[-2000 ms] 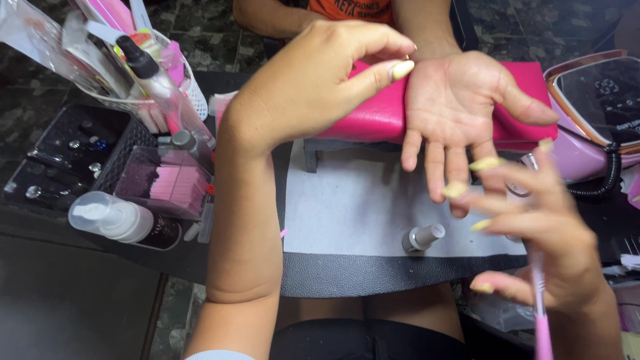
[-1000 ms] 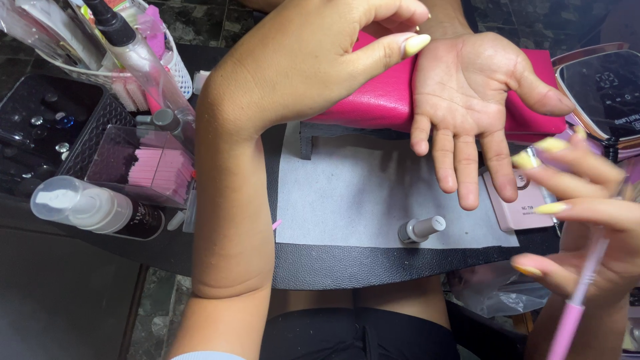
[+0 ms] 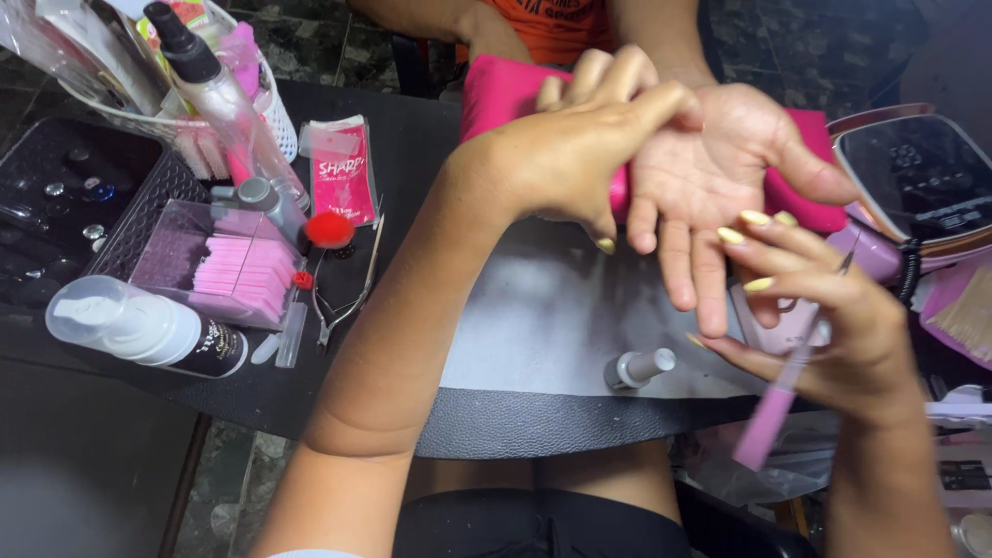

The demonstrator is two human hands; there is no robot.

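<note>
My left hand (image 3: 581,139) is over a pink cushion (image 3: 496,101), fingers bent and spread, its fingertips beside another person's upturned palm (image 3: 701,167); no object shows in it. My right hand (image 3: 837,318), slightly blurred, is just below that person's fingers and holds a thin brush with a pink handle (image 3: 763,430). The brush tip points up and to the right, away from the palm. A small grey nail polish bottle (image 3: 639,368) lies or leans on the white sheet (image 3: 527,333), left of my right hand.
To the left are an acrylic box of pink files (image 3: 244,271), a foam pump bottle (image 3: 147,329), cuticle nippers (image 3: 341,310), a black basket (image 3: 147,209) and a white basket (image 3: 279,124) with a spray bottle (image 3: 240,124). At the right stands a pink device with a dark display (image 3: 918,174).
My left hand has come down from above, its fingers now lower and beside the other person's palm. My right hand has moved left, closer to that person's fingertips, still with the brush.
</note>
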